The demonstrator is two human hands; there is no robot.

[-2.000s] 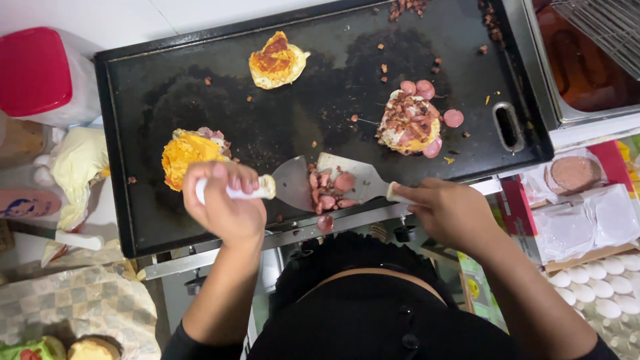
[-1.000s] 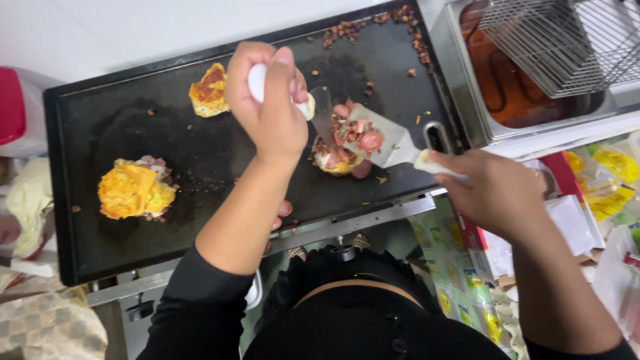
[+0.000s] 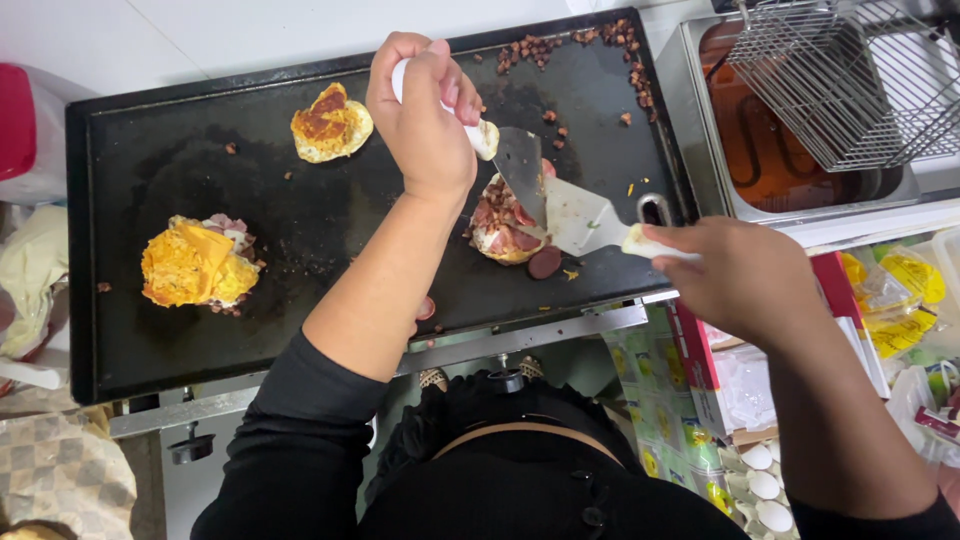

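My left hand (image 3: pixel 429 112) grips the white handle of a metal spatula (image 3: pixel 521 166), its blade angled down at a pile of egg, chopped meat and sausage slices (image 3: pixel 502 225) on the black griddle (image 3: pixel 337 202). In my right hand (image 3: pixel 739 274) is a second white-handled spatula (image 3: pixel 581 217), whose wide blade meets that pile from the right, beside the first blade. One sausage slice (image 3: pixel 544 262) lies at the pile's lower edge. Another portion with orange cheese (image 3: pixel 191 262) rests at the griddle's left, and a browned egg piece (image 3: pixel 330 125) lies near the back.
Diced browned meat (image 3: pixel 529 52) lines the griddle's back right corner. Right of it stands a fryer (image 3: pixel 720 150) of reddish oil with wire baskets (image 3: pixel 825 97) above. Eggs in a carton (image 3: pixel 765 485) and a red box (image 3: pixel 694 360) are below right. Checkered paper (image 3: pixel 64 480) lies lower left.
Both spatulas have moved from the griddle's front edge to the right-hand pile. The chopped meat and sausage between the blades now lie on that pile. The view has shifted to the right.
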